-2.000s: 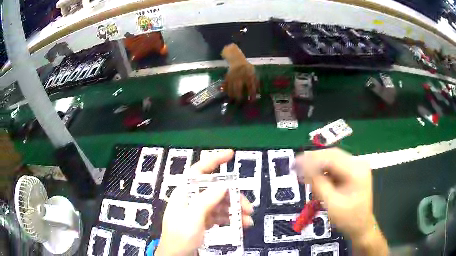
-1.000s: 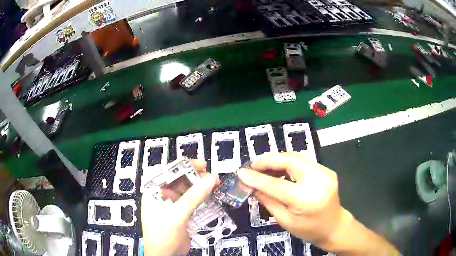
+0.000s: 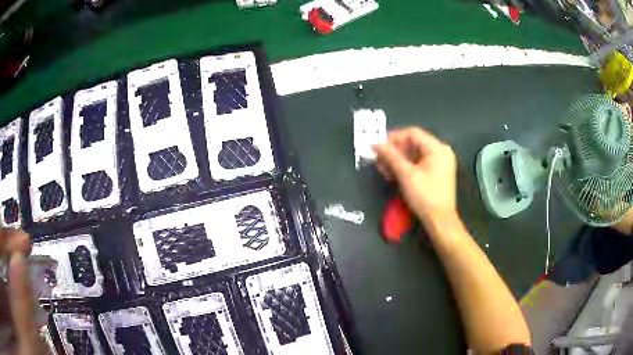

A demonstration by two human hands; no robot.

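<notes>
My right hand (image 3: pixel 422 170) is over the dark green bench right of the black tray (image 3: pixel 298 208). Its thumb and fingertips pinch the lower right edge of a small white plate with faint dots (image 3: pixel 369 133). A red part (image 3: pixel 396 220) lies beside the wrist. A small white fitting (image 3: pixel 343 213) lies on the bench left of it. My left hand (image 3: pixel 19 298) is cut off by the left edge and blurred, with part of a silver-grey housing shell (image 3: pixel 43 272) in its fingers. White shells (image 3: pixel 236 128) sit in the tray pockets.
The green conveyor (image 3: pixel 173 28) runs beyond the tray, with a white unit with red attached (image 3: pixel 347 10) on it. A pale strip (image 3: pixel 430 61) edges the bench. A green fan (image 3: pixel 600 149) with a cable stands at right, with another person's arm (image 3: pixel 621 218) behind it.
The view has swung right. The dark grey plate is no longer in my right hand, which now grips the small white plate on the bench. My left hand is now at the picture's edge.
</notes>
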